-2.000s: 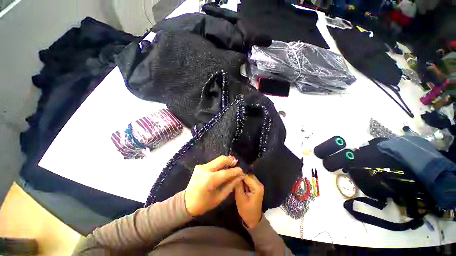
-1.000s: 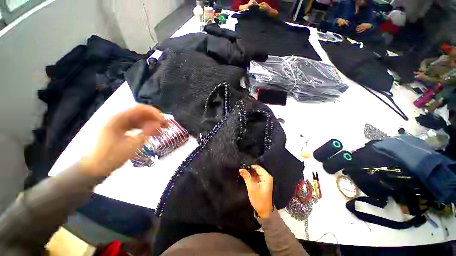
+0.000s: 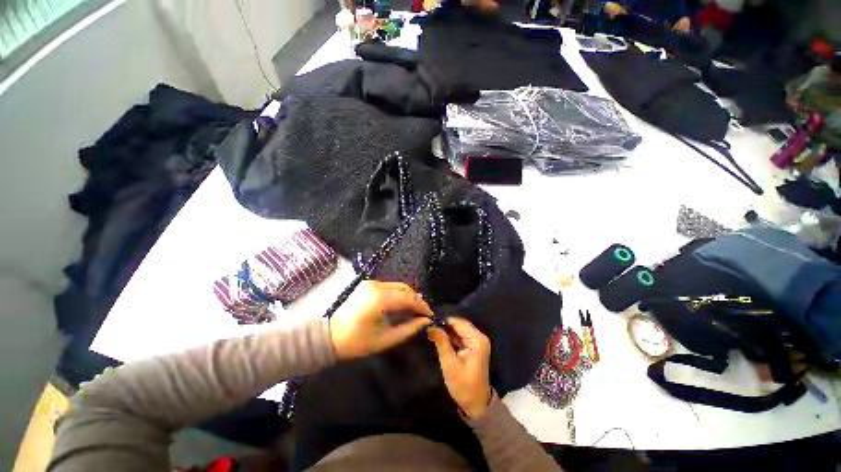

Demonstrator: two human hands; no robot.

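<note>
A black textured garment (image 3: 341, 138) lies on the white table and runs down to my lap. Speckled trim (image 3: 403, 230) follows its edges and pocket-like shapes. My left hand (image 3: 373, 320) comes from the left, thumb and fingers pinching dark cloth at the garment's lower middle. My right hand (image 3: 466, 364) comes from below right and pinches the same spot, fingertips touching or nearly touching the left ones. A needle or thread cannot be made out.
Left: striped bundle (image 3: 277, 267), heaped black cloth (image 3: 138, 203). Far side: plastic-wrapped packet (image 3: 539, 129), phone (image 3: 493, 170). Right: thread cones (image 3: 607, 265), red-handled scissors (image 3: 563, 348), snips (image 3: 588, 336), speckled trim clump (image 3: 558, 383), pale ring (image 3: 648, 336), black bag (image 3: 719, 304). People's hands show at the top.
My left hand was raised out to the left above the striped bundle a second ago; it is now back at the garment beside my right hand. The right hand has shifted only slightly.
</note>
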